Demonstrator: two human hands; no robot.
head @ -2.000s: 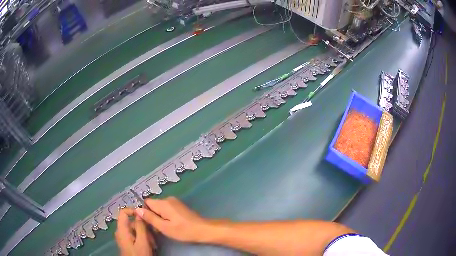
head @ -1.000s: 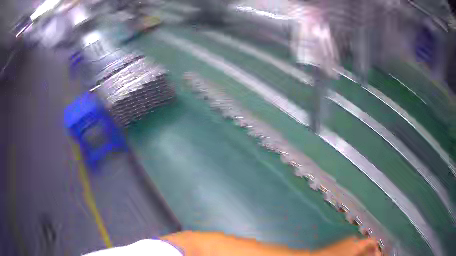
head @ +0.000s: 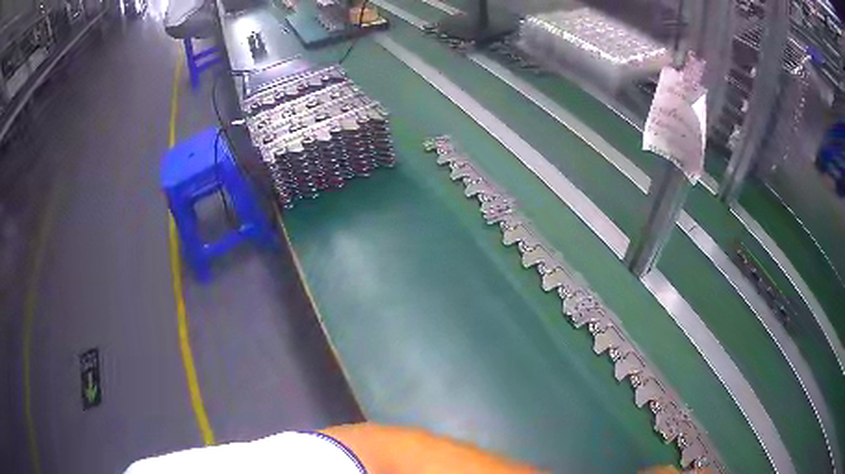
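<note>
A long line of grey toothed metal strips (head: 556,278) lies end to end on the green bench, running from the upper middle to the lower right. My left forearm, in a white sleeve, crosses the bottom edge. Only a small sliver of skin, apparently my left hand (head: 662,469), shows beside the near end of the line; its fingers and anything in them are cut off. My right hand is out of the picture.
Stacked grey strips (head: 320,134) stand at the bench's far left end. A blue stool (head: 218,199) is on the floor beside it. A metal post (head: 662,218) carries a paper sheet (head: 674,120). Flat silver rails (head: 519,153) run along the bench.
The view has swung left, from the machine and orange-filled bin to the stacked strips and stool. Both hands showed at the strips earlier; now mostly the left forearm shows.
</note>
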